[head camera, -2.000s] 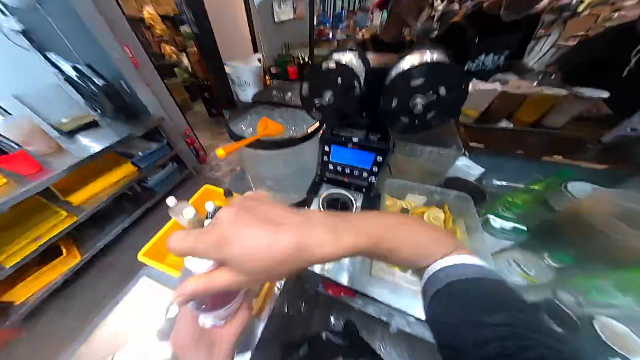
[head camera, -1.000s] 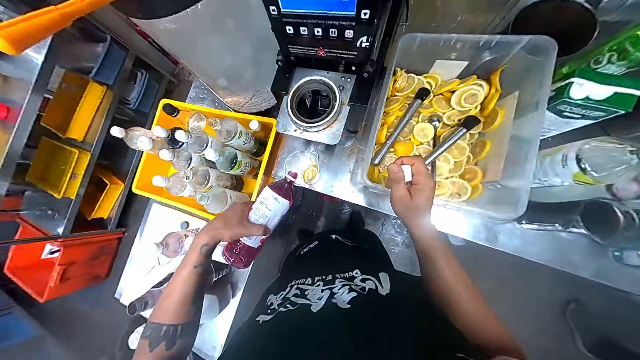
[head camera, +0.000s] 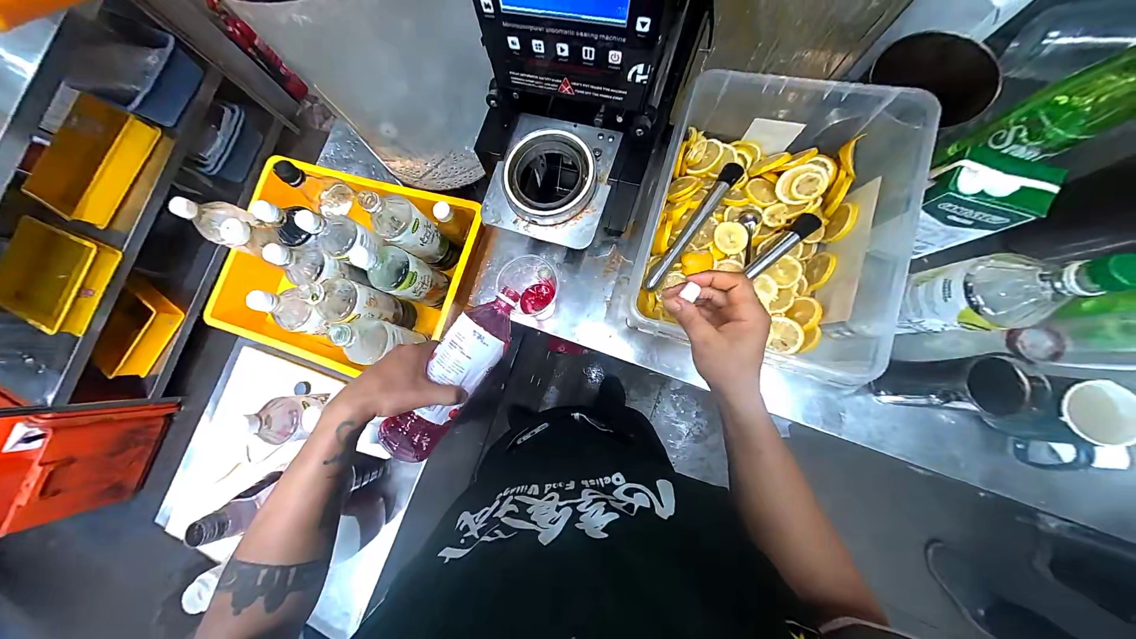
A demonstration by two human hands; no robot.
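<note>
My left hand [head camera: 395, 386] is wrapped around a plastic bottle of red syrup [head camera: 470, 353], tilted with its mouth over a clear plastic cup [head camera: 527, 288]. Red liquid lies in the cup, which stands on the steel counter just below the round opening of a cup sealing machine [head camera: 550, 176]. Between the fingertips of my right hand [head camera: 723, 324] is a small white bottle cap [head camera: 690, 292]. That hand is over the near edge of a clear plastic tub [head camera: 896, 222] of lemon slices [head camera: 785, 266], where two dark-tipped metal muddlers [head camera: 697, 226] rest.
A yellow crate [head camera: 240, 293] full of capped bottles stands left of the cup. More bottles lie on a white surface [head camera: 213, 448] below it. Right of the tub are a green-capped bottle [head camera: 1003, 291], a green and white carton [head camera: 990, 200] and a white cup [head camera: 1099, 413].
The red bottle has tipped over the cup, and red liquid now shows inside; one second ago the cup had no visible red in it. My right hand stays by the tub with the cap.
</note>
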